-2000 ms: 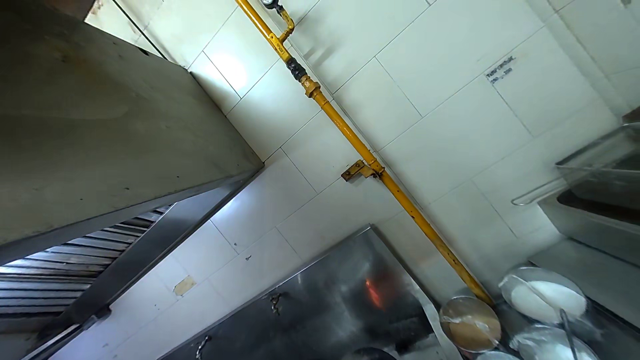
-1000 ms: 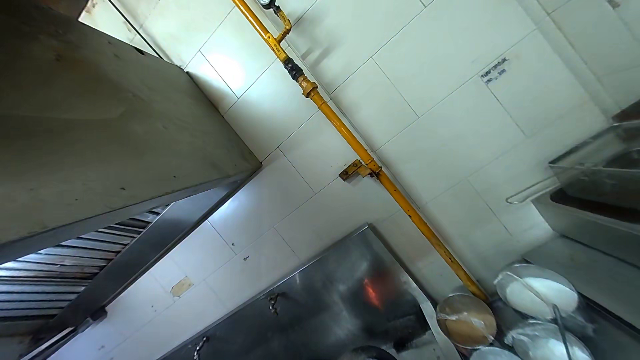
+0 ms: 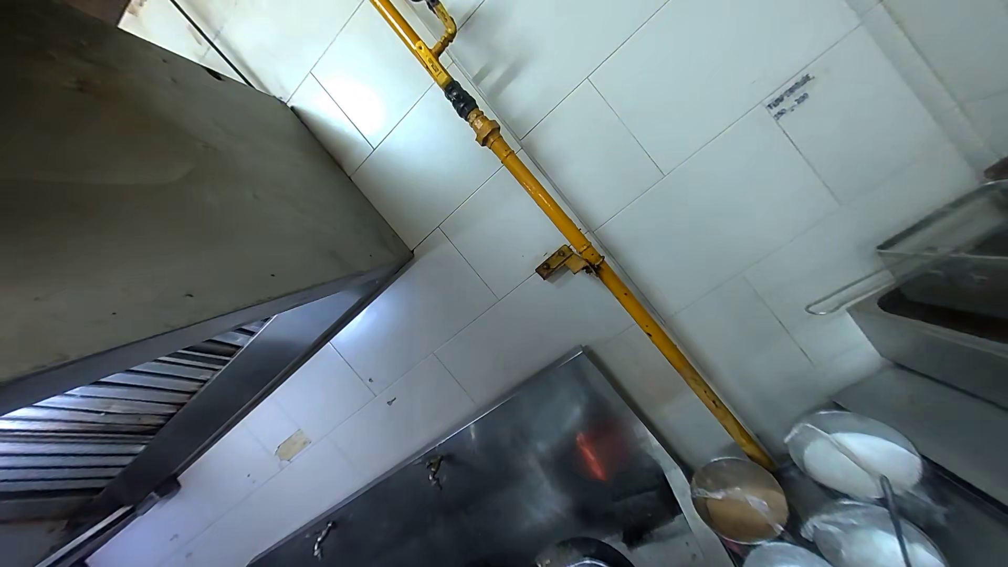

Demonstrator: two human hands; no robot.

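Observation:
Neither my left hand nor my right hand shows in the head view, so what they hold or touch is hidden. The tilted view takes in a tiled wall with a yellow pipe (image 3: 646, 319) running down it, fixed by a yellow metal bracket (image 3: 561, 261). Low in the view, a dark metal backsplash (image 3: 504, 472) carries two small taps (image 3: 434, 470), and the rim of a round dark pan (image 3: 583, 551) shows at the bottom edge. At the lower right are several round containers, one with brown contents (image 3: 740, 504) and one with white contents (image 3: 858, 465).
A large metal extractor hood (image 3: 189, 189) with slatted filters (image 3: 118, 425) fills the left side. At the right edge, a wire-handled basket or strainer (image 3: 945, 252) rests at a metal fryer or deep container (image 3: 929, 339). A thin handle (image 3: 895, 520) stands among the white-filled containers.

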